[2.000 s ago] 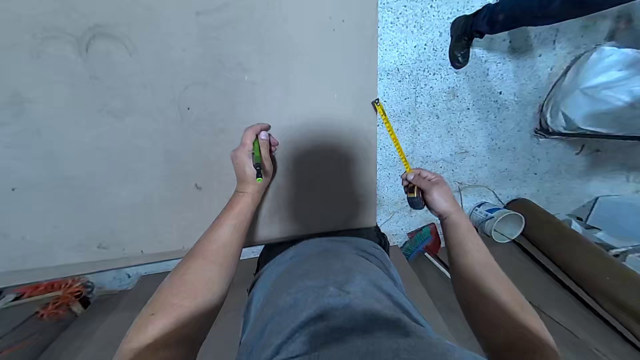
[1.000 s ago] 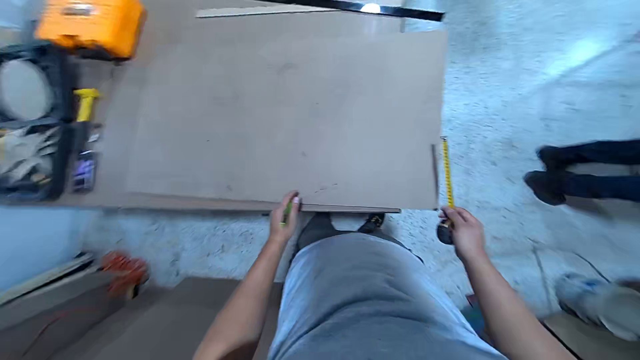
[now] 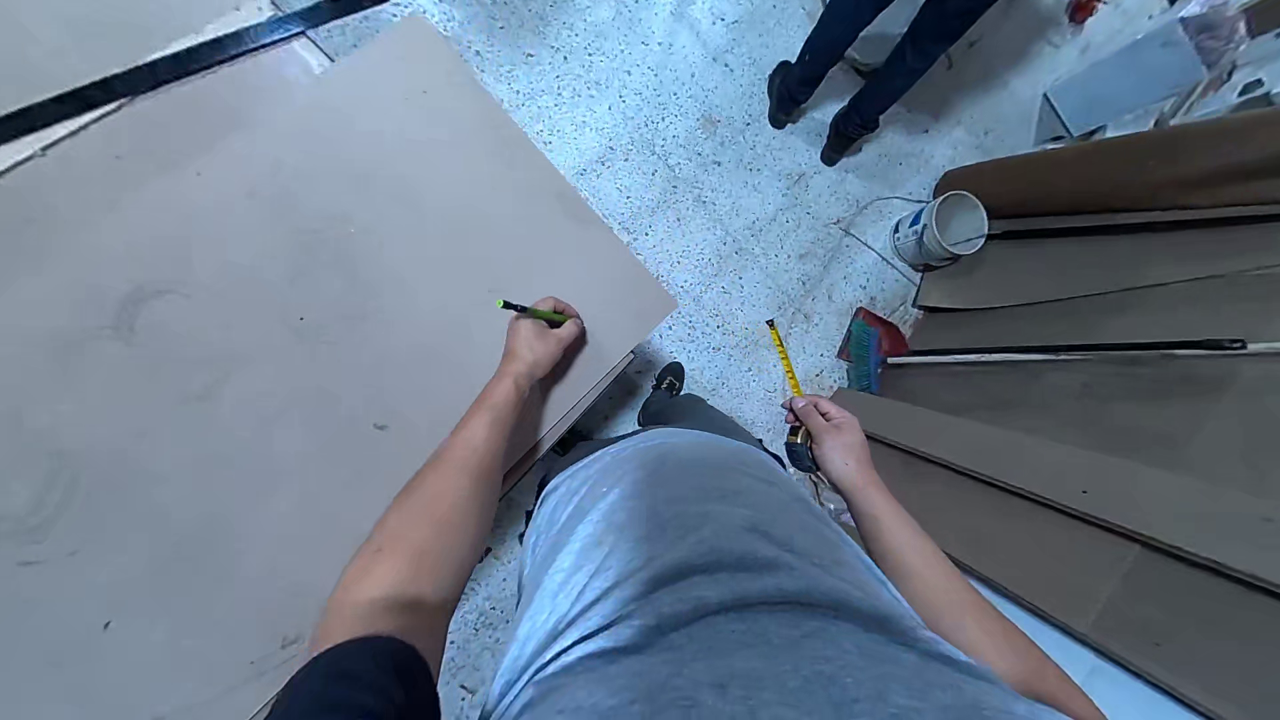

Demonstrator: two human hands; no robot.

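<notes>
My left hand (image 3: 541, 343) holds a green and black pen (image 3: 533, 313) and rests on a large grey-brown sheet (image 3: 300, 300), close to its near right corner. Its fingers are closed around the pen, whose green end points left. My right hand (image 3: 832, 440) grips a tape measure (image 3: 799, 448) over the floor, off the sheet's right side. A short length of yellow blade (image 3: 784, 358) sticks out of the case, away from my body, its hooked end touching nothing.
A black straight bar (image 3: 190, 65) crosses the top left. Another person's legs (image 3: 880, 60) stand beyond the sheet. At right are a white bucket (image 3: 940, 230), a broom with blue bristles (image 3: 863, 355), a brown roll (image 3: 1110, 165) and long boards (image 3: 1080, 480) on the speckled floor.
The view has turned strongly. The tape blade, by the sheet's right edge a second ago, is now away from it over the floor, with less blade out. My left hand has moved onto the sheet.
</notes>
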